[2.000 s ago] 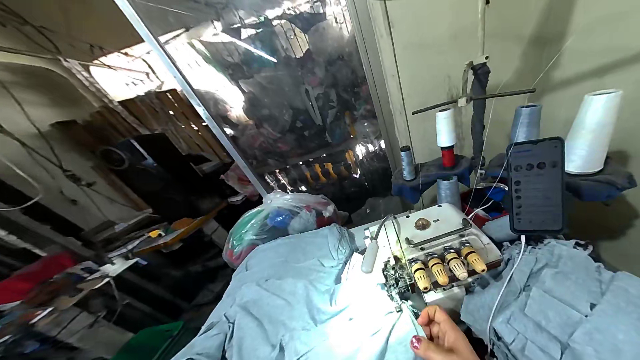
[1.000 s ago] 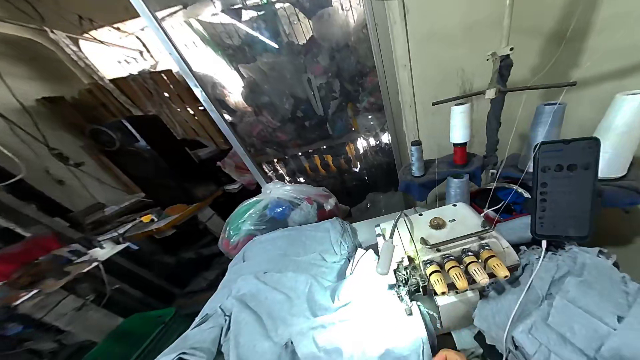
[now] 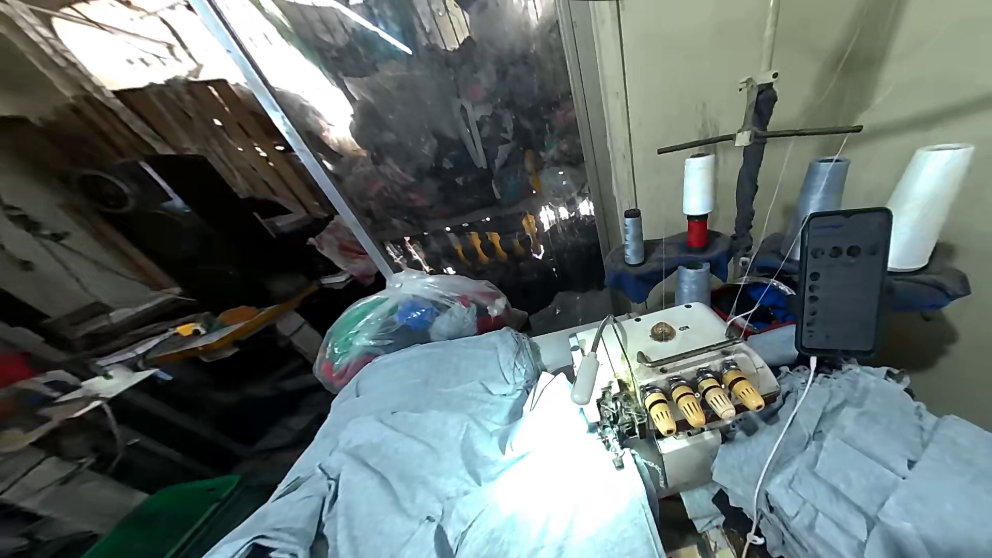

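Neither my left hand nor my right hand shows in the head view now. An overlock sewing machine (image 3: pixel 682 333) stands right of the middle, with several yellow tension dials (image 3: pixel 687 403) on its front. Light blue fabric (image 3: pixel 418 434) covers the area to its left and reaches the needle and looper parts (image 3: pixel 618 418), where a lamp (image 3: pixel 585 378) lights it brightly. More blue fabric (image 3: pixel 868 465) is heaped to the right of the machine.
A phone (image 3: pixel 843 283) stands upright at the right, with a white cable (image 3: pixel 783 449) hanging from it. Thread cones (image 3: pixel 930 205) and spools stand behind. A clear plastic bag of coloured cloth (image 3: pixel 418 310) lies behind the fabric. Something green (image 3: pixel 167 519) is at lower left.
My right hand, by the needle area two seconds ago and barely showing at the bottom edge one second ago, has left the view.
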